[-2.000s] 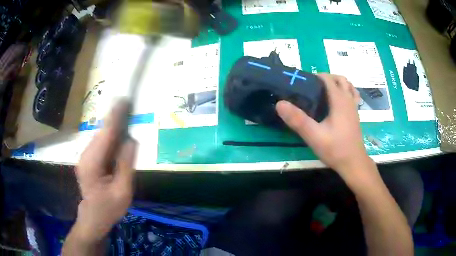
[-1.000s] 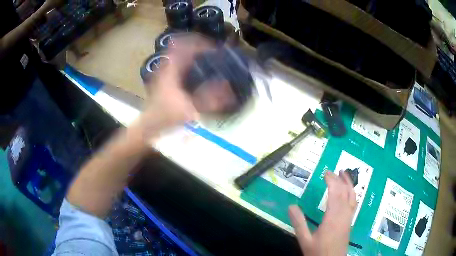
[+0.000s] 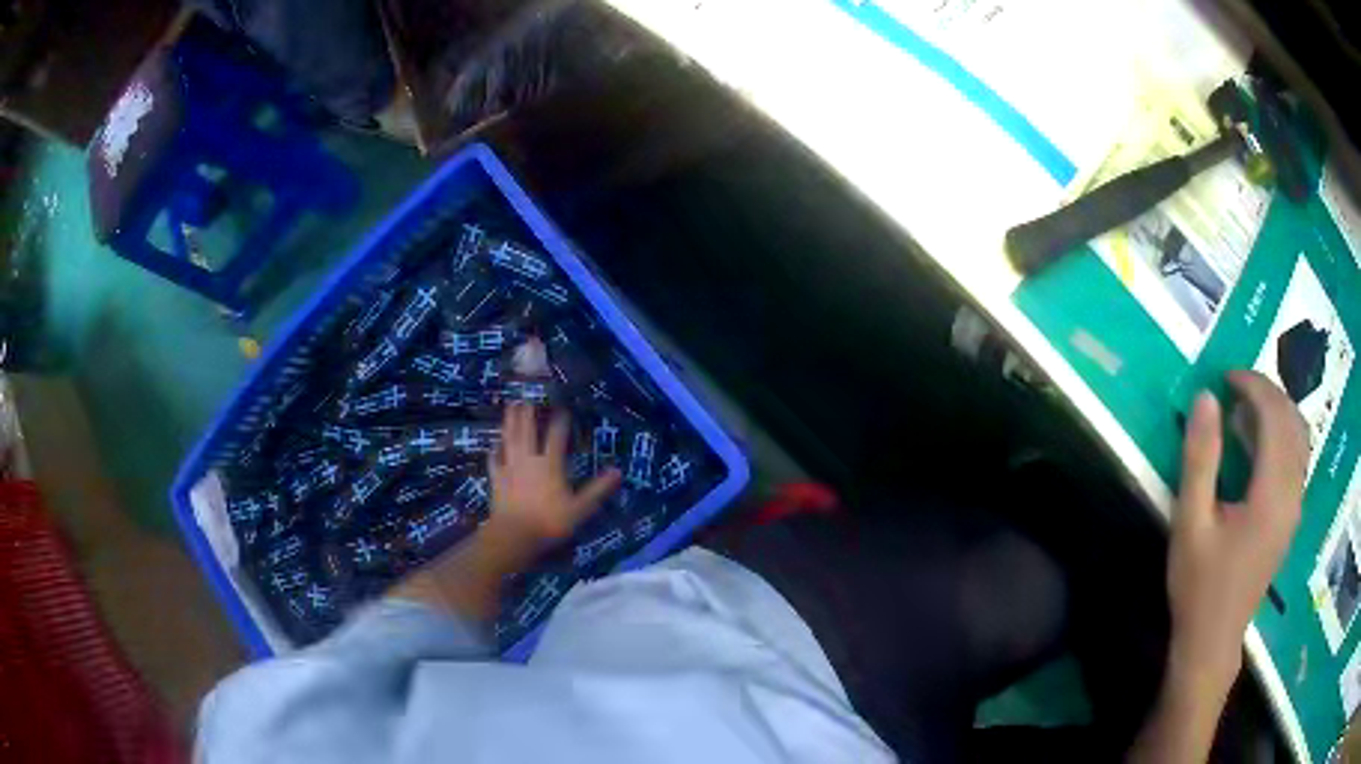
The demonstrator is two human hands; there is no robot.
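Note:
The blue basket [image 3: 642, 358] is below the bench edge and holds many black panels [image 3: 448, 351] with light-blue plus and minus marks. My left hand [image 3: 540, 485] is among the panels at the basket's middle right, fingers spread, with nothing seen held. My right hand [image 3: 1236, 508] is at the bench's front edge, thumb and fingers apart and empty. The mallet [image 3: 1119, 205] lies on the printed sheet beyond my right hand, its grip towards the front edge and its head at the upper right. A dark strip is partly hidden by my right hand.
A blue stool [image 3: 224, 179] stands on the green floor at upper left. A red ribbed item [image 3: 67, 627] is at lower left. The bench edge [image 3: 1097, 411] runs diagonally down the right. My lap is below, right of the basket.
The view has turned down and left to the basket. My left hand has let go of the speaker and moved down into the basket. My right hand stays empty near the bench edge.

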